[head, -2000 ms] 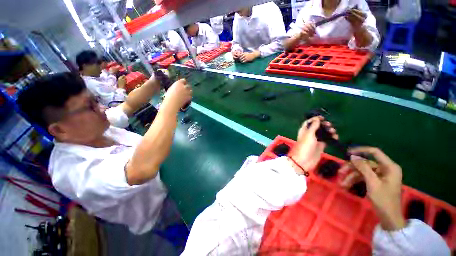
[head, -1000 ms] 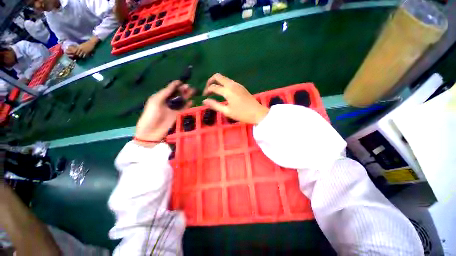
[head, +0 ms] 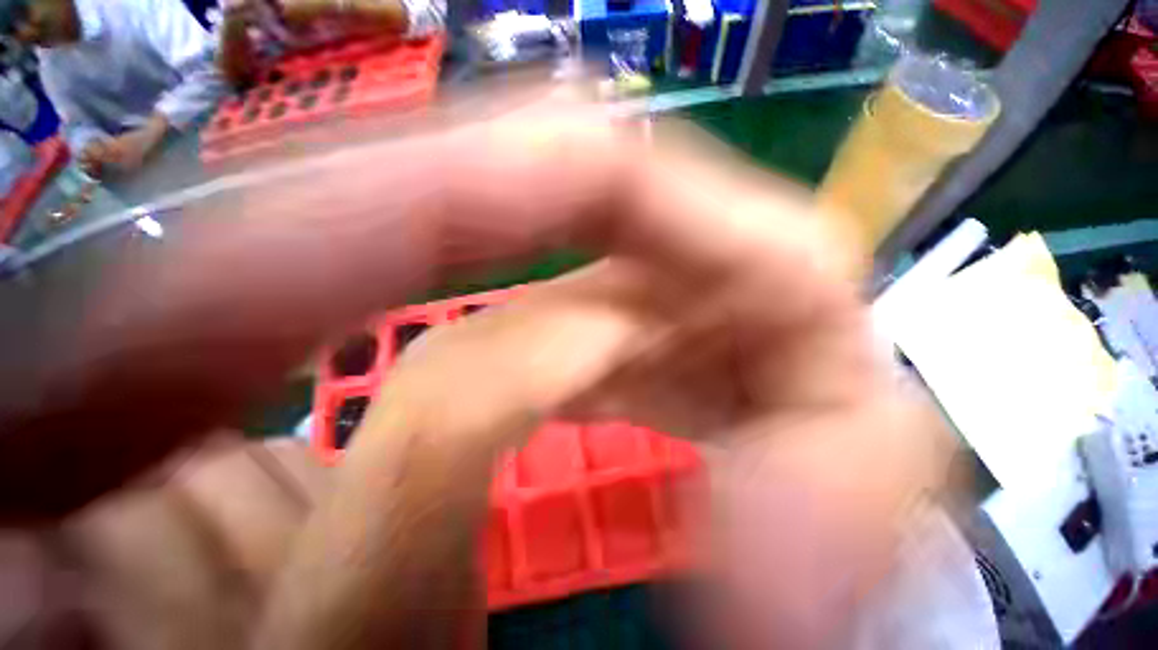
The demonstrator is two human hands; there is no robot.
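Note:
Both my hands are very close to the camera, large and badly blurred. My left hand (head: 216, 343) fills the left side and is cut off by the edge. My right hand (head: 787, 381) covers the centre and right, with a bit of white sleeve below it. Where one hand ends and the other begins is unclear, and I cannot tell if either holds anything. Behind them, the red compartment tray (head: 588, 480) is partly hidden. Dark pieces (head: 354, 356) sit in pockets at its upper left. The pockets showing lower down are bare red.
The green conveyor (head: 749, 137) runs behind my hands. A yellow cylinder (head: 904, 146) stands at upper right. Papers (head: 1010, 349) and a white device (head: 1118, 489) lie at right. Across the belt are another red tray (head: 406, 83) and a person in white (head: 127, 70).
My hands have come up from the back of the tray to right in front of the camera. The black piece at my left hand no longer shows. The view has shifted right.

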